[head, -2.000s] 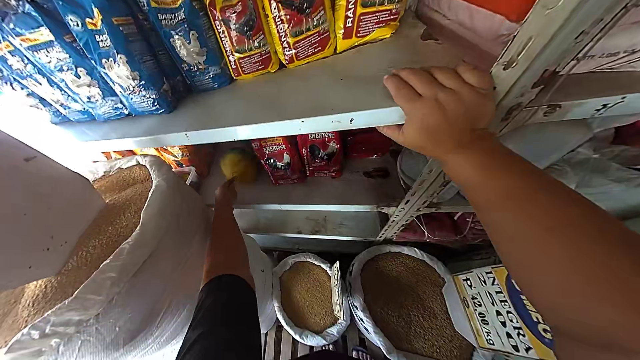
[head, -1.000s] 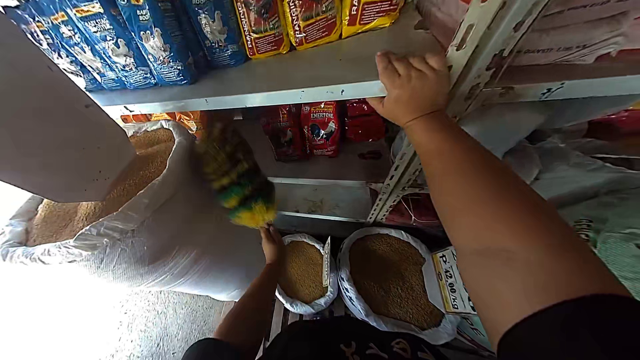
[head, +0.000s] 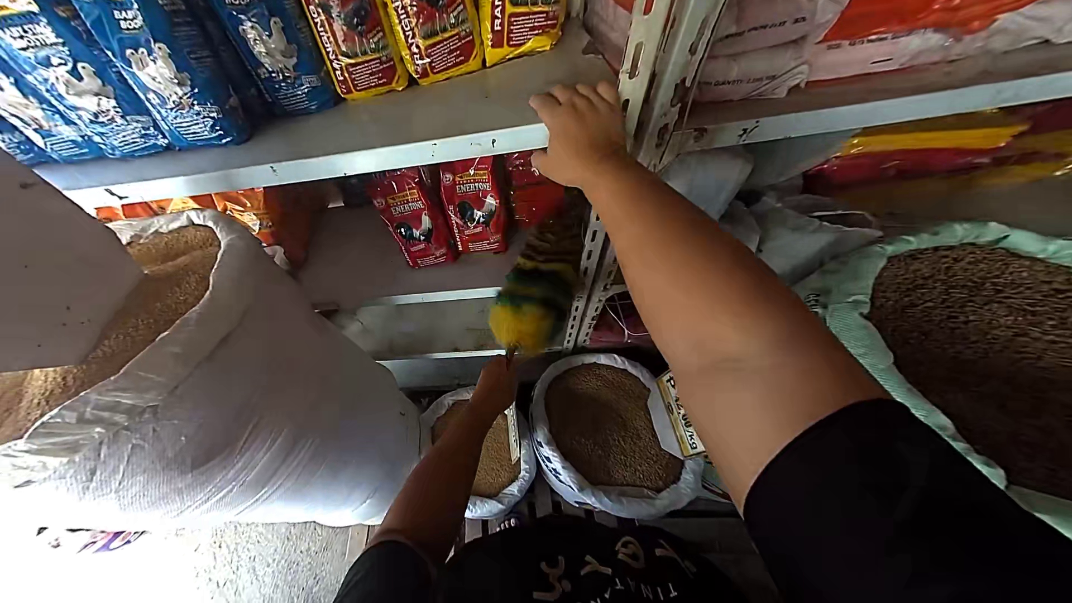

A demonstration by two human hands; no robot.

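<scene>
My left hand grips the handle of a fluffy duster, yellow near the handle, then green and dark striped. The duster reaches up into the lower shelf, close to the perforated metal post and to the right of red feed packets; it is blurred. My right hand rests on the front edge of the upper metal shelf, fingers over the top, beside the post. Blue packets and red-and-yellow packets stand on that shelf.
A tall white sack of grain stands at the left. Two smaller open sacks, one of pale grain and one of brown pellets, sit below the shelves. A green-white sack of pellets is at the right, past the metal post.
My left hand has swung the duster from the left part of the lower shelf to the right, beside the post. My right hand stays on the upper shelf's edge.
</scene>
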